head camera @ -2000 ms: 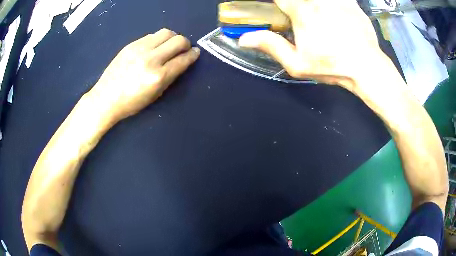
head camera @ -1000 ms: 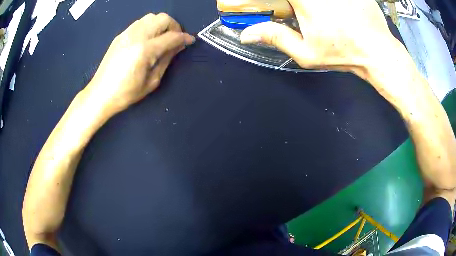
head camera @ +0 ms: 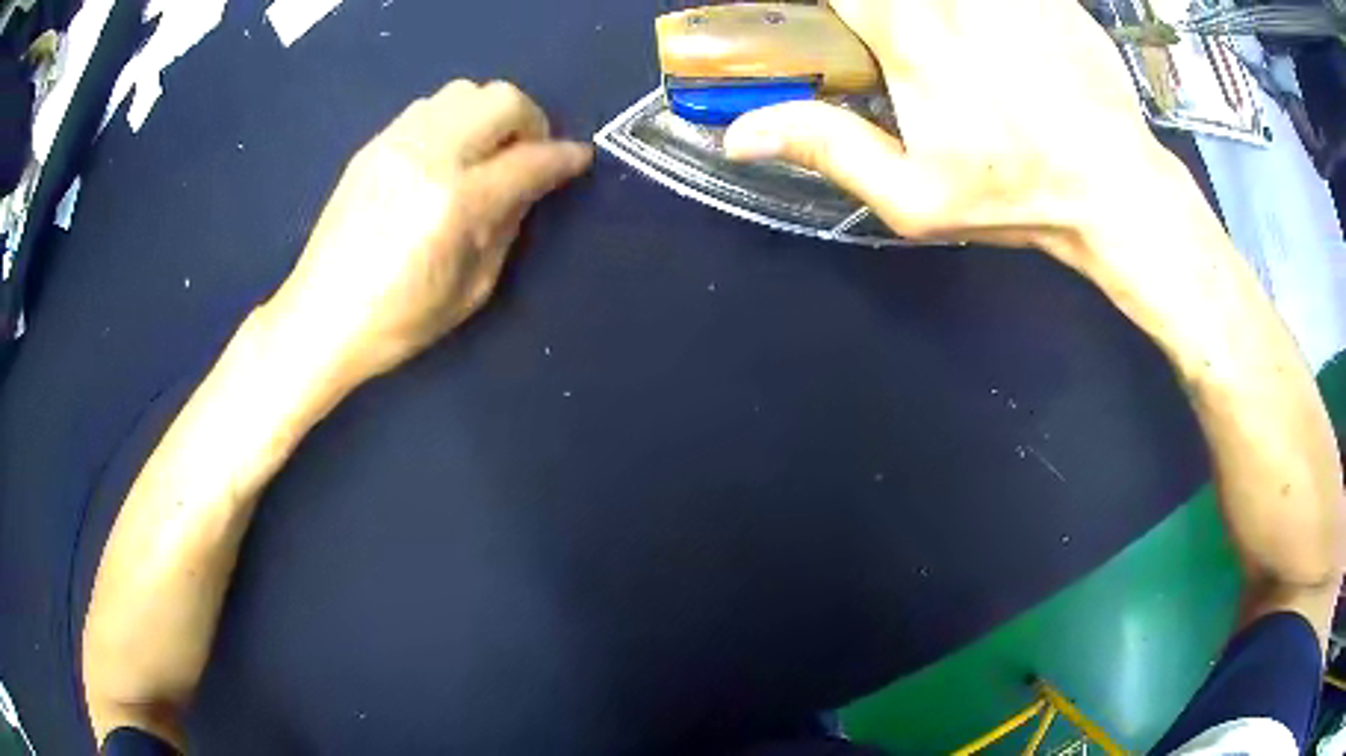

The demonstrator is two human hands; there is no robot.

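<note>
A steam iron [head camera: 768, 170] with a silver pointed soleplate, brown wooden handle and blue part lies on the dark table cover [head camera: 635, 517], its tip pointing left. My right hand [head camera: 974, 133] is closed around its handle, thumb along the near side. My left hand [head camera: 443, 207] is on the cover just left of the tip, thumb and fingertips together close to it. Dark fabric under the fingertips cannot be told from the cover. A faint curved edge line of a dark fabric strip [head camera: 86, 510] shows left of my left forearm.
White cut pieces [head camera: 170, 45] lie at the far left. At the right table edge are the iron rest [head camera: 1218, 89] and a white sheet [head camera: 1284, 222] below it. The iron's hose [head camera: 1269, 21] runs off at the top right. Green floor [head camera: 1092, 620] and a yellow frame [head camera: 1045, 709] show at lower right.
The view has shifted a little. The faint curved line at left has come into sight. Both hands and the iron stay close together, the left fingertips now nearly at the tip.
</note>
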